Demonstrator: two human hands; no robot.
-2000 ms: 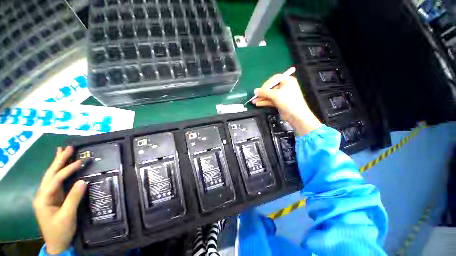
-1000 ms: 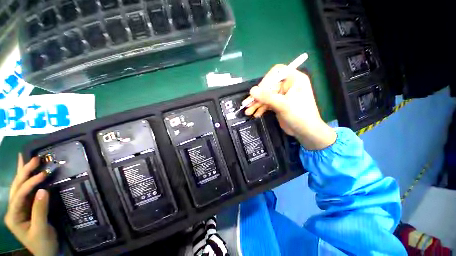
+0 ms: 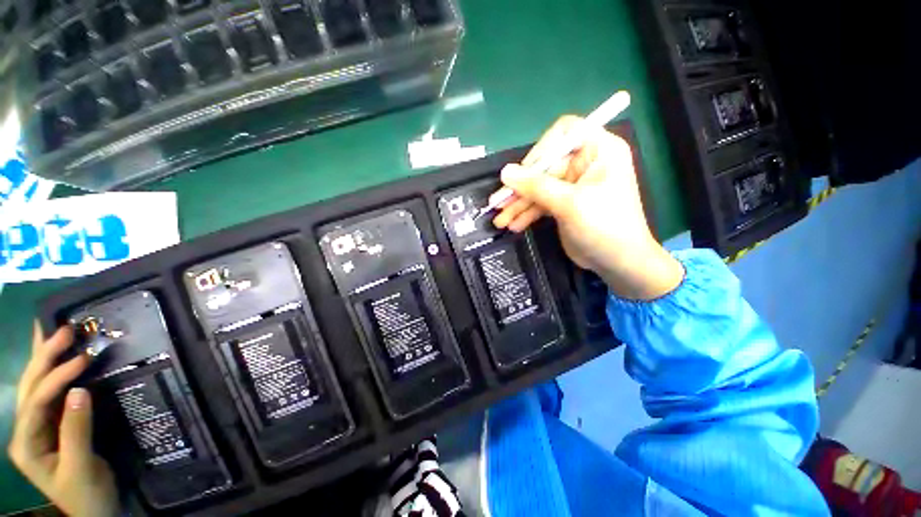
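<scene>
A long black phone tray holds several phone units side by side, batteries showing. My right hand holds slim white tweezers, their tip at the camera area of the fourth phone unit from the left. Whether the tip touches it cannot be told. My left hand is at the tray's left end, fingers over its edge and fingertips by the upper part of the leftmost phone unit. The rightmost phone unit is mostly hidden by my right hand.
Clear blister trays with dark pockets stand at the upper left. A sticker sheet with blue shapes lies below them. A small white strip lies above the tray. Another phone tray is at the right. Yellow-black tape marks the blue floor.
The view has moved closer to the tray. My right hand has moved from beside the small white strip to the fourth phone unit's camera area. My left hand has stayed at the tray's left end.
</scene>
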